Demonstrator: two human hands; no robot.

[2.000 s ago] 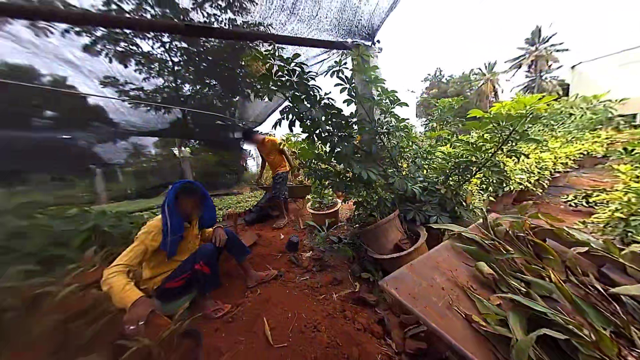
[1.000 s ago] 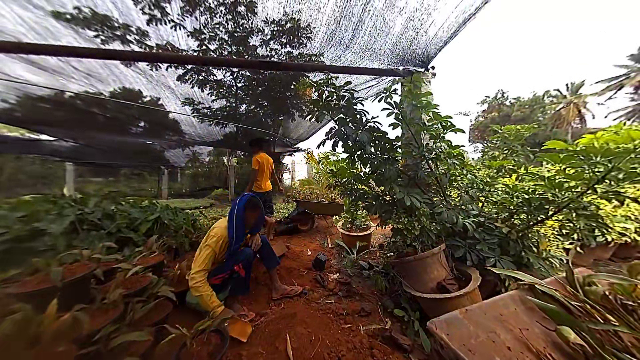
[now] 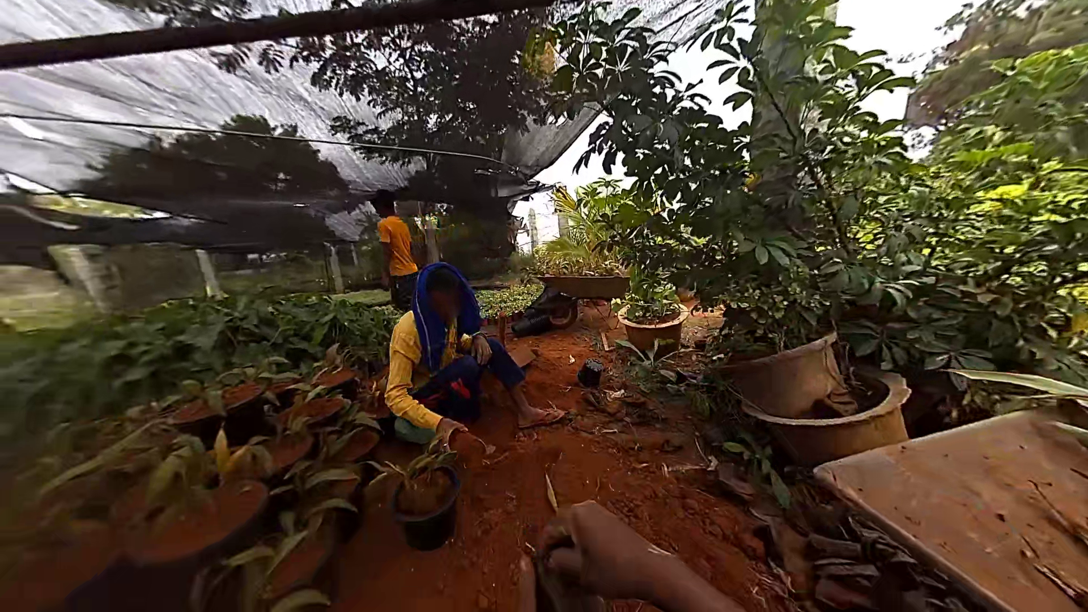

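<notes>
My right hand is at the lower middle, its forearm coming in from the bottom right. Its fingers are curled on a dark object that the bottom edge cuts off; what it is cannot be told. Just left of that object shows a narrow strip of skin, perhaps a finger of my left hand; the rest of that hand is out of the frame. A black plastic pot with a small leafy plant stands on the red soil, up and to the left of my hands. Beside it, a seated co-worker reaches toward the plant.
Rows of potted plants fill the left. On the right lie a metal tray or barrow pan and large clay-coloured pots. Farther back are a potted shrub, a wheelbarrow and a standing person.
My right hand has come into view at the bottom. The co-worker's hand is now by the black potted plant; one second ago it was near an orange-brown thing on the ground.
</notes>
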